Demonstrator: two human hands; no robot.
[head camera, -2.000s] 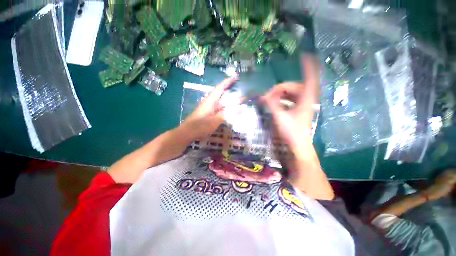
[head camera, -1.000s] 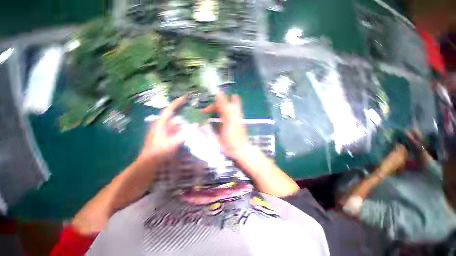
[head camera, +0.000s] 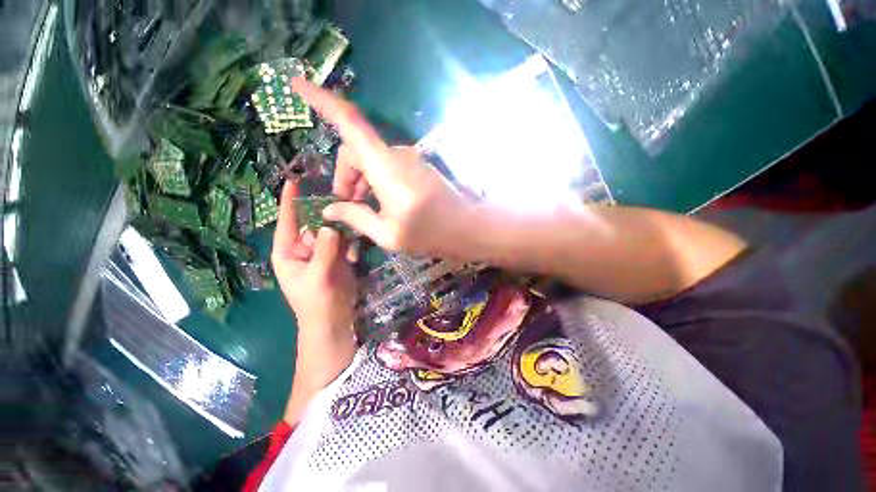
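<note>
A small green circuit board [head camera: 311, 210] is between the fingers of my left hand [head camera: 314, 281], in front of the board pile. My right hand [head camera: 408, 199] is beside it, its thumb at the held board's right edge; I cannot tell if it grips the board. My right index finger is stretched out, its tip over a board with pale pads [head camera: 281, 95] on the pile; contact is unclear. The gridded adhesive sheet [head camera: 411, 285] lies under my right wrist against the shirt, partly hidden. Its far part is lost in strong white glare.
A loose pile of green boards [head camera: 204, 173] lies beyond my hands to the left. A white smartphone [head camera: 154, 273] and grey striped sheets [head camera: 182, 359] are at lower left. Clear plastic [head camera: 642, 72] lies at upper right. More shiny clear plastic is at the left edge.
The view has turned and swung toward the pile. Both hands are now close together at the pile's near side, with a green board between them and my right index finger extended.
</note>
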